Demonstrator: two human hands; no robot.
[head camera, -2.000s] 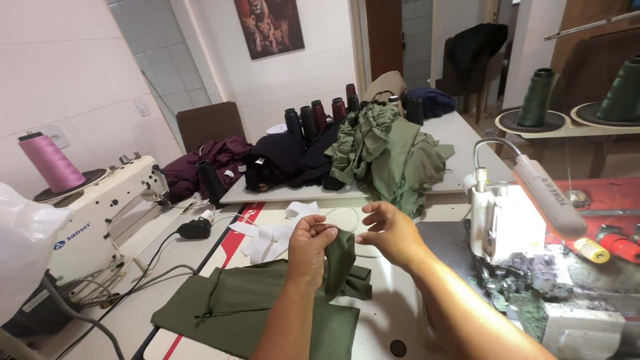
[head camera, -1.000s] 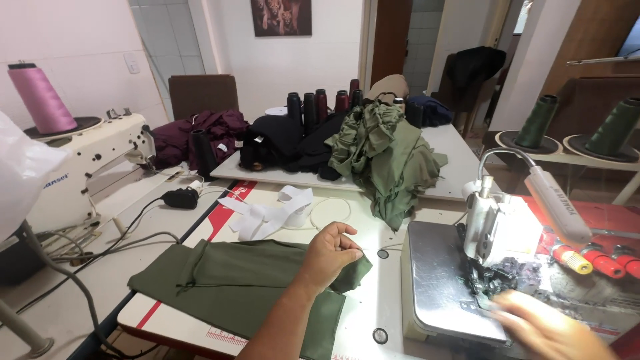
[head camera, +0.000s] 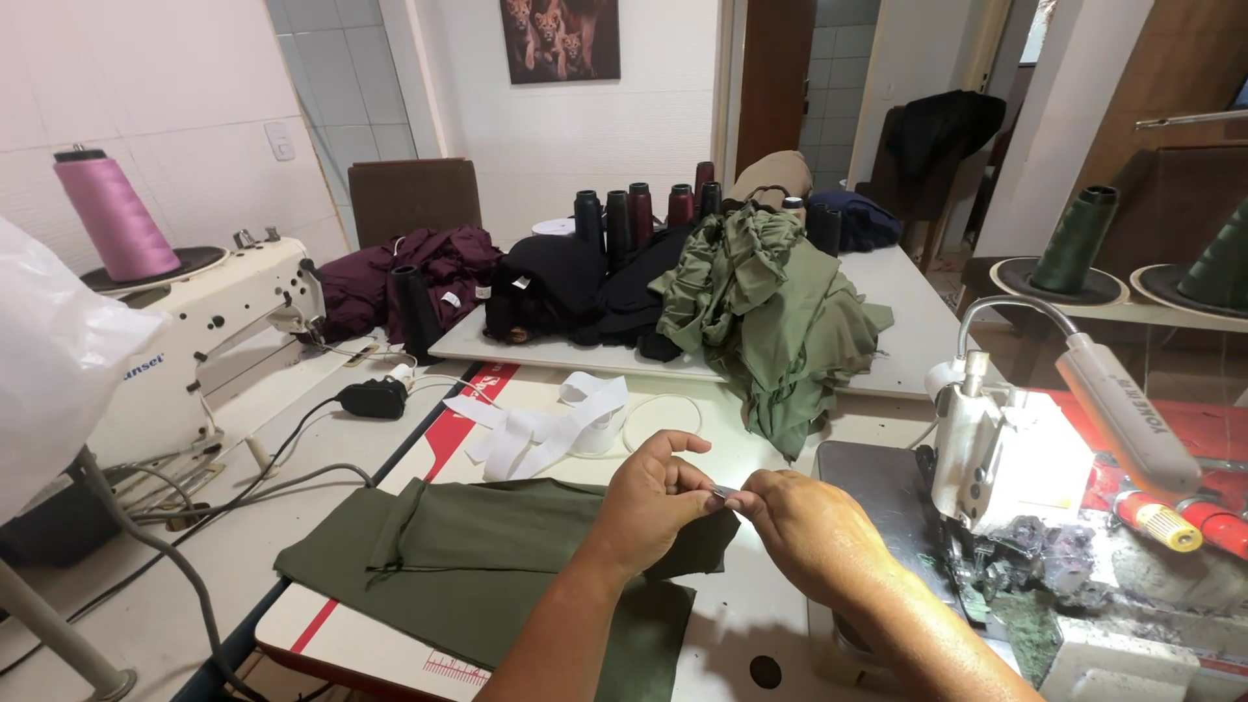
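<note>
Dark green fabric pieces (head camera: 487, 536) lie folded on the white table, under and to the left of my hands. My left hand (head camera: 648, 507) pinches a small thin item (head camera: 720, 491) between thumb and fingers; it is too small to identify. From the other side, my right hand (head camera: 814, 526) meets it with thumb and index finger at the same item. The right end of the green fabric hangs just below my left fingertips. Beyond my hands lie a bundle of white elastic band (head camera: 551, 429) and a thin pale loop of cord (head camera: 663, 405).
An overlock sewing machine (head camera: 1004, 458) with a lit lamp (head camera: 1126, 414) stands close on the right. Another sewing machine (head camera: 229, 312) is at the left. Light green garments (head camera: 780, 312), black fabric (head camera: 556, 292) and thread cones (head camera: 639, 219) occupy the board behind.
My right hand was by the overlock machine one second ago and has come back left to meet my left hand. A small thin item now shows between my fingertips.
</note>
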